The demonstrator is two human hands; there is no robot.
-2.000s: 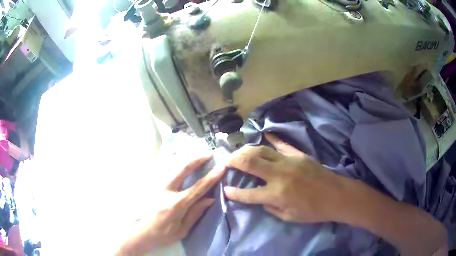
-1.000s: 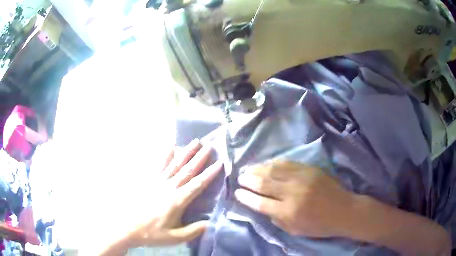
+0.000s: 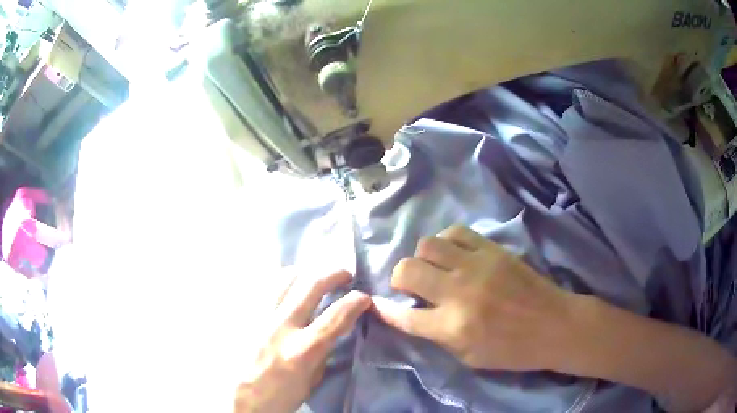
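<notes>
A blue-grey garment (image 3: pixel 452 181) lies bunched under the cream sewing machine (image 3: pixel 485 48) and spreads toward me. A seam line runs from the presser foot (image 3: pixel 347 187) down between my hands. My left hand (image 3: pixel 311 331) is left of the seam, with thumb and index finger pinching the cloth at the seam. My right hand (image 3: pixel 477 302) is right of the seam, fingers curled, its thumb and index tip at the cloth beside my left fingertips. The needle area is small and washed out by glare.
The tension assembly (image 3: pixel 333 64) and a thread are on the machine head. The white table (image 3: pixel 162 266) at left is overexposed. A pink object (image 3: pixel 31 234) and a cardboard box (image 3: pixel 63 56) are at the far left. More cloth fills the space under the arm at right.
My left hand has gone from lying flat with spread fingers to pinching the cloth at the seam. The cloth beside the foot looks smoother. The machine head appears shifted left and up in view.
</notes>
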